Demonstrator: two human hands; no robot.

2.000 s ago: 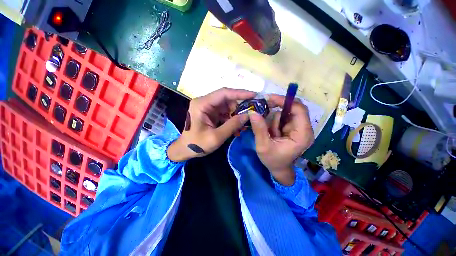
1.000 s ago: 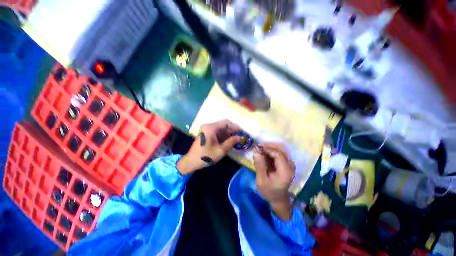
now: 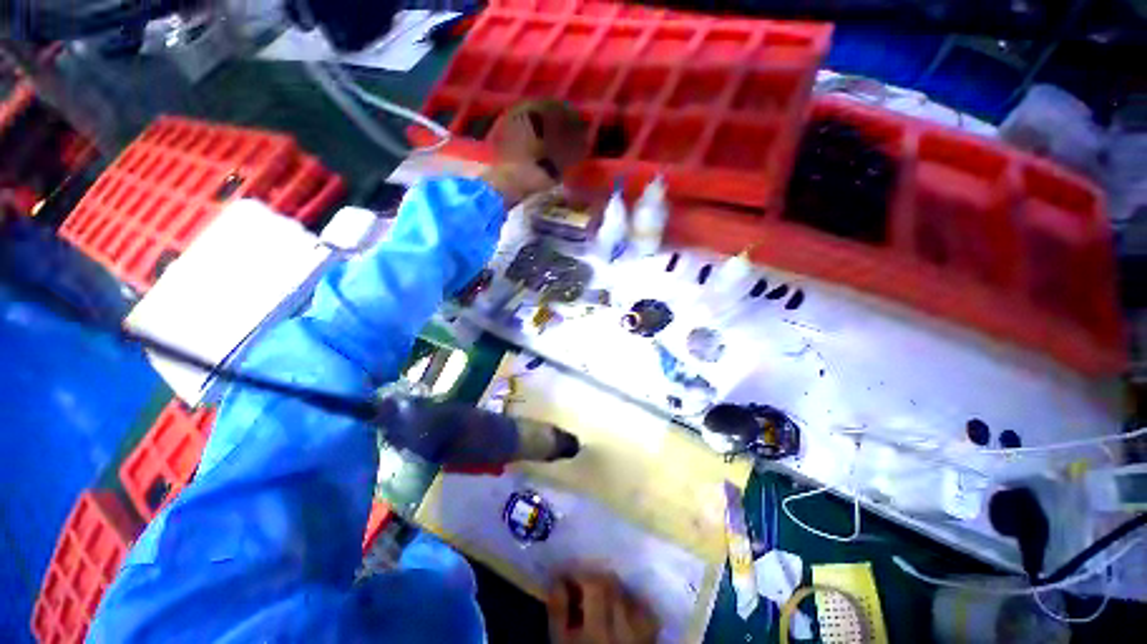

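Observation:
The round watch housing [image 3: 528, 516], dark-rimmed with shiny inner parts, lies on the white paper of the cream work board, with no hand touching it. My left hand [image 3: 541, 141] is stretched far forward over the shelf to the near edge of a red tray [image 3: 742, 107]. It is blurred, with dark patches on its back, and its fingertips are hidden. My right hand [image 3: 601, 610] is at the bottom edge, partly cut off, just below the housing. What it holds cannot be seen, and the tweezers are not visible.
The hot air gun [image 3: 472, 434] hangs over the board, its cable crossing my left sleeve. White dropper bottles [image 3: 649, 216] and dark parts stand on the white shelf [image 3: 881, 377]. A tape roll [image 3: 824, 616] is at lower right. More red trays [image 3: 189, 189] are at left.
The view has swung toward the shelf. The housing has left my hands and lies on the paper. My left hand has reached away forward; my right hand is lower in view.

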